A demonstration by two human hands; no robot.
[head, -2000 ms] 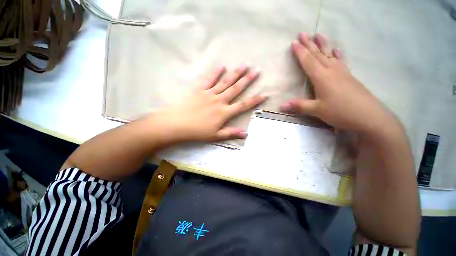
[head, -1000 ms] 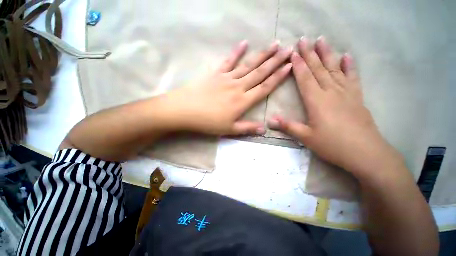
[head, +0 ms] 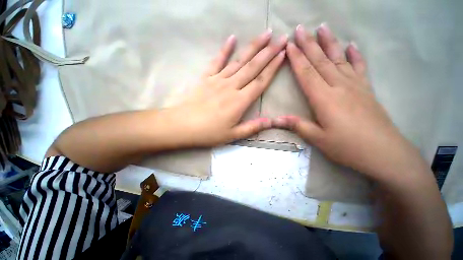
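Note:
A beige bag panel point(head: 152, 66) lies flat on the white table, with a stitched seam down its middle and a rectangular notch cutout point(head: 259, 170) at its near edge. My left hand point(head: 228, 96) lies flat on the panel left of the seam, fingers spread. My right hand point(head: 340, 91) lies flat on it right of the seam, fingers apart. The two thumbs and the forefingers meet or nearly meet over the seam. A dark label point(head: 443, 165) shows at the panel's right. A beige strap point(head: 48, 57) sticks out at its left edge.
Brown straps point(head: 20, 76) hang in a bunch at the far left. A small shiny blue patch point(head: 68, 20) lies at the panel's upper left edge. The table's yellow edge point(head: 304, 222) runs in front of my dark apron. A brown strip with metal snaps point(head: 145, 195) hangs beside the apron.
My left hand has slid right, up to the seam beside my right hand. The panel, its strap and the notch have shifted left in view. The blue patch has come into view.

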